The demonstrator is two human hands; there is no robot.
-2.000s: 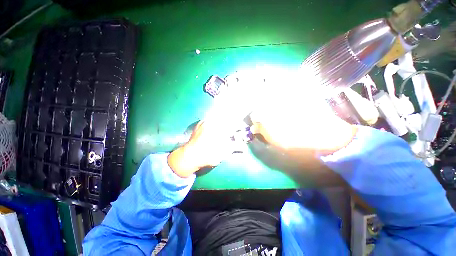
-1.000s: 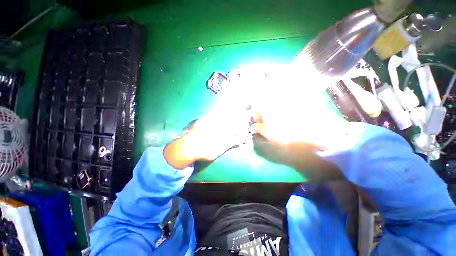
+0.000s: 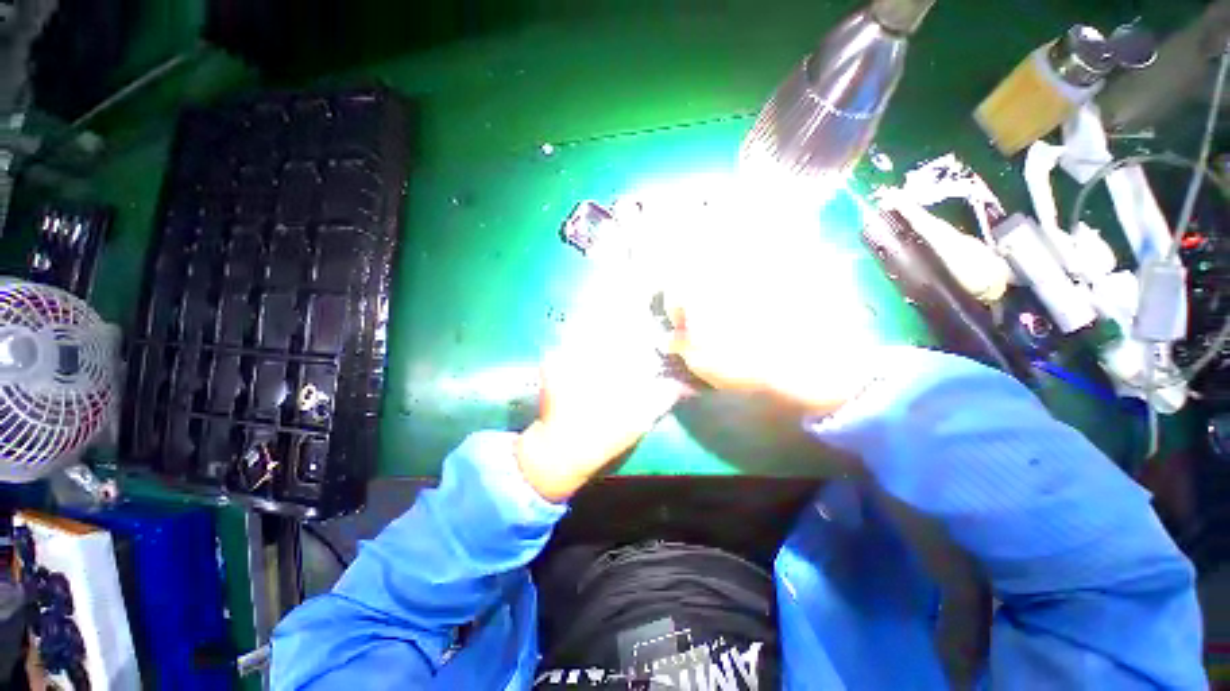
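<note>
My left hand and my right hand meet under the work lamp, above the green bench mat. Strong glare washes out most of both hands. A small dark bit shows between the fingertips at about the middle, but its shape is lost in the glare, so I cannot tell how either hand grips it. A small dark square module lies on the mat just beyond my left hand. The ribbed metallic work lamp hangs above and beyond my right hand.
A black component tray stands at left, with a pale ring and a dark part near its front. A white fan and blue bin are farther left. White fittings, a yellowish bottle and a dark tool lie right.
The view has shifted, so the tray and fan sit farther right. The lamp head has moved left and stands more upright in the picture. My hands stay together in the glare.
</note>
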